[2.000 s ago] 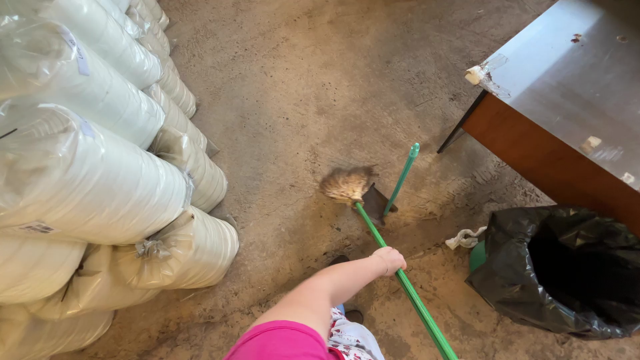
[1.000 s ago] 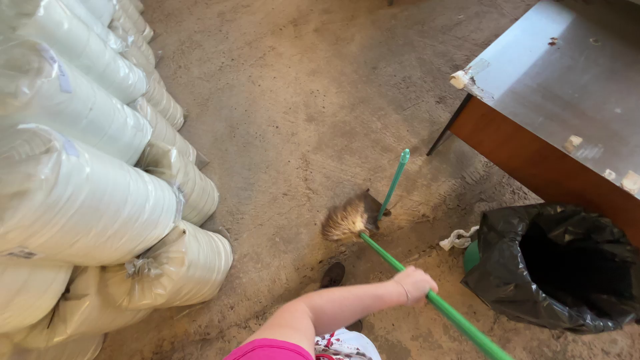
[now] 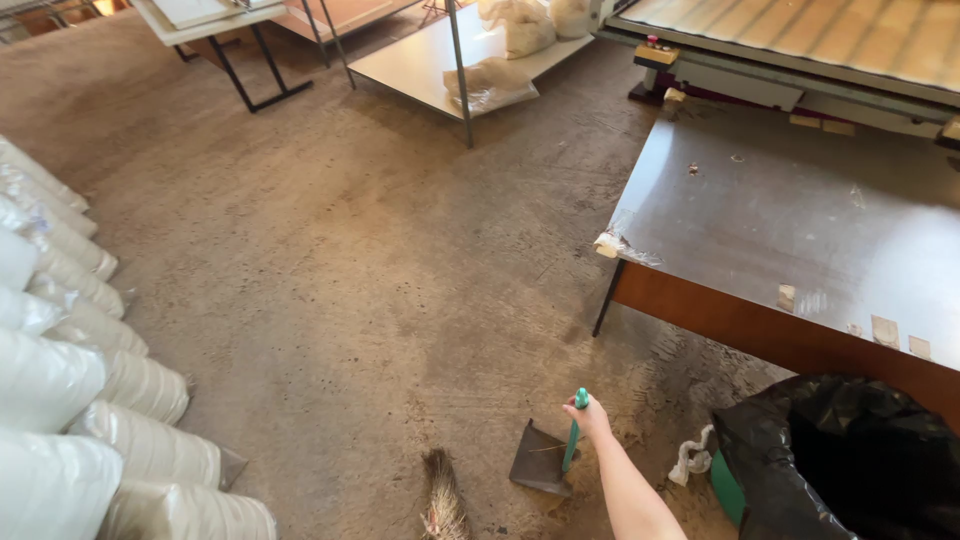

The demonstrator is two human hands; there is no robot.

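My right hand [image 3: 589,415] is closed around the upper part of the green handle [image 3: 571,446] of a dustpan. The dark dustpan pan [image 3: 538,457] lies on the concrete floor just left of the handle's lower end, with a thin straw across it. The bristle head of a broom [image 3: 444,499] shows at the bottom edge, left of the dustpan and apart from it; its stick is out of the frame. My left hand is not in view.
Wrapped rolls [image 3: 150,442] are stacked at the left. A metal-topped table [image 3: 757,217] stands at the right, above a bin lined with a black bag [image 3: 757,457]. A white cloth [image 3: 691,455] lies beside the bin. A low shelf [image 3: 409,71] stands farther back.
A hand was on the broom's green stick; now my right hand grips the dustpan handle. The broom head has moved away from the pan. The view has tilted up toward the room.
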